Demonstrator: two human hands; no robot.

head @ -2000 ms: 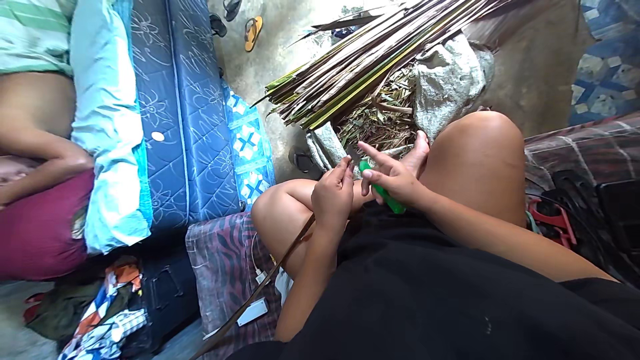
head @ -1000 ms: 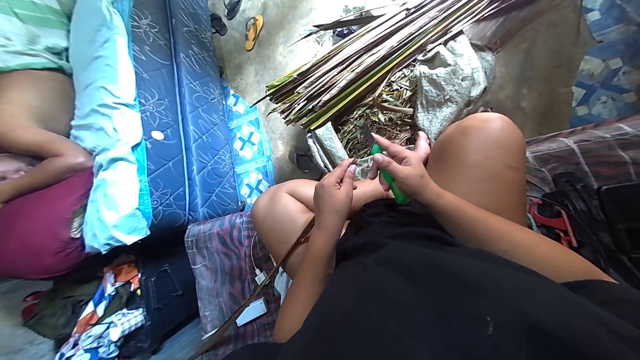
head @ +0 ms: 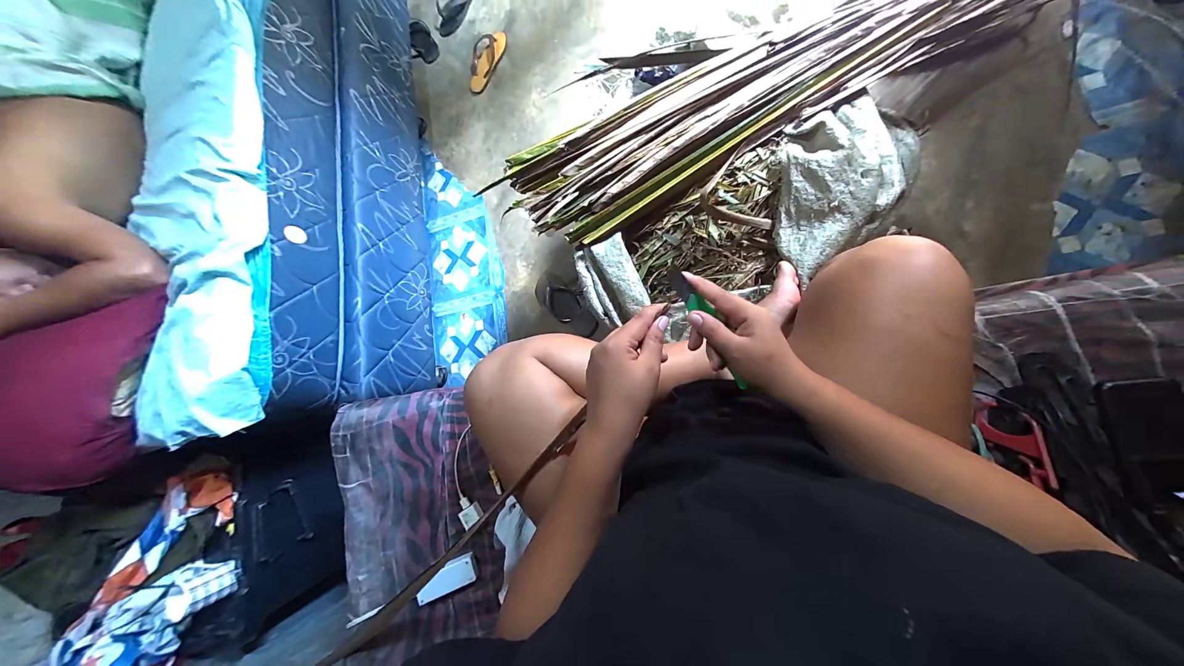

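My left hand (head: 627, 365) pinches one end of a long brown palm leaf strip (head: 462, 536), which runs back under my forearm to the lower left. Close beside it on the right, my right hand (head: 740, 335) is closed around a green-handled knife (head: 700, 303). The dark blade points up, near the fingertips of my left hand. Beyond my hands lies a bundle of long palm leaves (head: 684, 139), brown with some green and yellow. Under its near side, a pile of leaf scraps (head: 708, 227) rests on a whitish woven sack (head: 837, 180).
A blue mattress (head: 342, 213) stands at the left, with a person lying beyond it by a maroon pillow (head: 74, 388). Clothes (head: 166, 564) lie at the lower left. A white charger (head: 447, 579) is near my left knee. Slippers (head: 487, 63) lie on the floor; dark bags (head: 1073, 416) are at right.
My right hand has shifted the green knife about; its dark blade now shows close to my left fingertips. My left hand stays nearly in place with the strip.
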